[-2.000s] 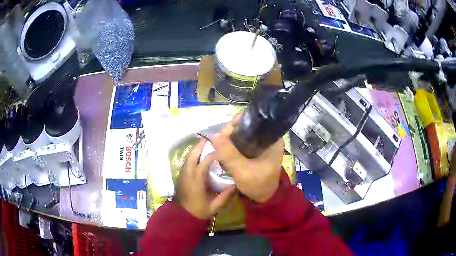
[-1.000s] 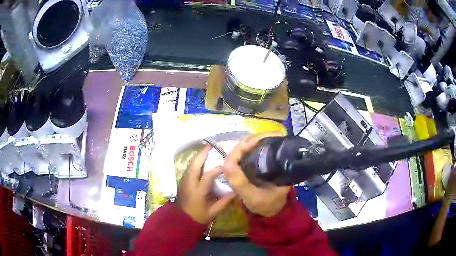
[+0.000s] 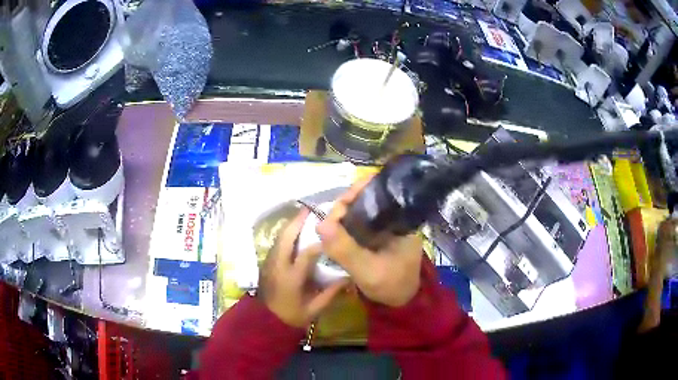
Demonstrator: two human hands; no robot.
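A white part (image 3: 324, 272) lies on the yellow pad (image 3: 349, 320), partly hidden by my hands. Thin dark and reddish lead wires stick out at its upper left. My left hand (image 3: 291, 276) holds the part from the left with fingers curved round it. My right hand (image 3: 381, 261) grips the thick black electric screwdriver (image 3: 390, 199) over the part. The tool's rear tilts up and right, and its dark cord runs to the right edge. The screwdriver bit is hidden by my hands.
White units with black domes (image 3: 97, 167) stand at left. A tin can (image 3: 373, 100) is on a brown board behind the pad. Grey metal boxes (image 3: 513, 249) are at right. A bag of grains (image 3: 182, 63) and black modules (image 3: 446, 82) are at the back. Another person's arm (image 3: 658, 274) shows far right.
Since one second ago the screwdriver's rear and cord have tilted upward, after swinging lower between the earlier frames. My left hand still holds the white part. The whole view has shifted slightly.
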